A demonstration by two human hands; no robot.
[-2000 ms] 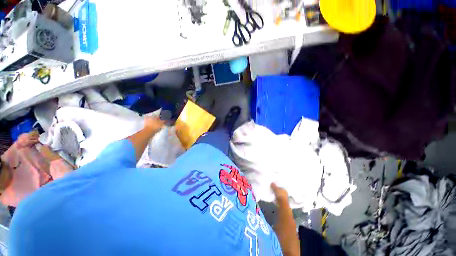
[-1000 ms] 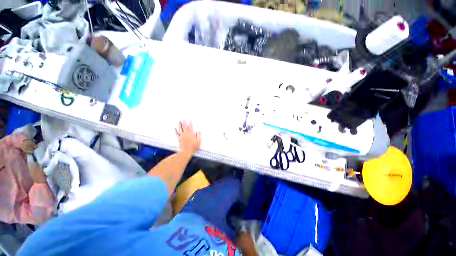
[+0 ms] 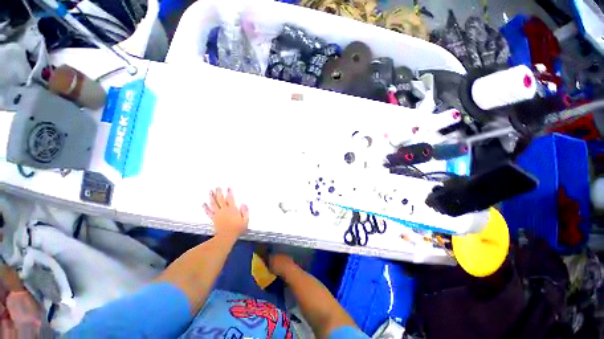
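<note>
My left hand (image 3: 226, 213) lies flat on the white sewing table (image 3: 199, 159) near its front edge, fingers spread and empty. My right hand (image 3: 281, 266) is low, just below the table's front edge, beside a yellow piece (image 3: 263, 271). Its fingers are blurred, and I cannot tell whether it grips the piece. The white machine head with a blue stripe (image 3: 410, 224) is on the table to the right. Black-handled shears (image 3: 359, 228) lie in front of it.
White cloth (image 3: 40, 248) hangs at lower left. A JACK-lettered blue-and-white unit (image 3: 129, 129) stands at the table's left. A white tub (image 3: 189, 46) of dark items is behind. A yellow disc (image 3: 481, 243), blue bin (image 3: 374, 288) and thread cones (image 3: 503, 87) are at right. Part of another person (image 3: 23, 311) shows at lower left.
The view has swung up from the lap and floor to the table. My left hand has gone from the white cloth to the tabletop. My right hand has left the white cloth by the blue bin.
</note>
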